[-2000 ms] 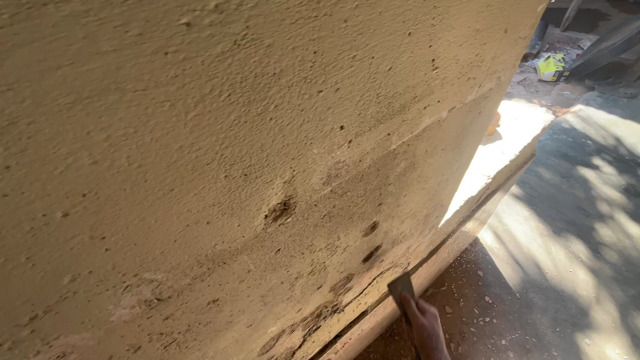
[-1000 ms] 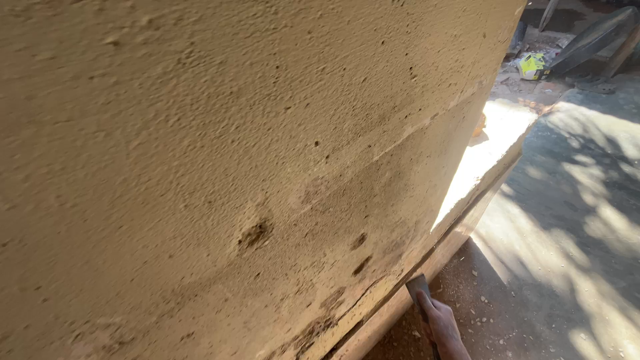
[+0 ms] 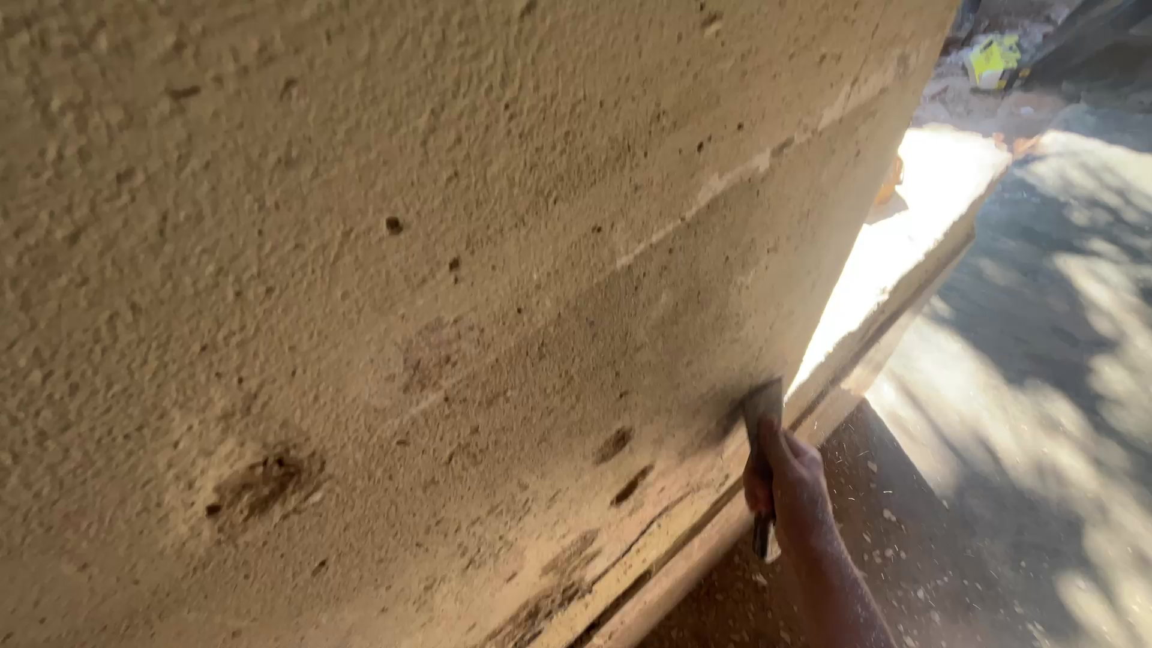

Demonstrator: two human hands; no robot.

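Observation:
My right hand grips a scraper, a flat metal blade with its handle end showing below my fist. The blade lies at the lower part of a rough, yellowish plastered wall, close to its right edge. Dark pits and worn patches mark the plaster to the left of the hand, among them a deep hole. Below the blade a cracked ledge runs along the wall's foot. My left hand is out of view.
Flakes of debris lie on the shaded ground beneath the ledge. A sunlit sill extends past the wall's edge. Farther back at top right stands a yellow and white container beside dark objects.
My right hand has moved up from the ledge onto the lower wall with the scraper. More of the forearm now shows. The view has shifted somewhat.

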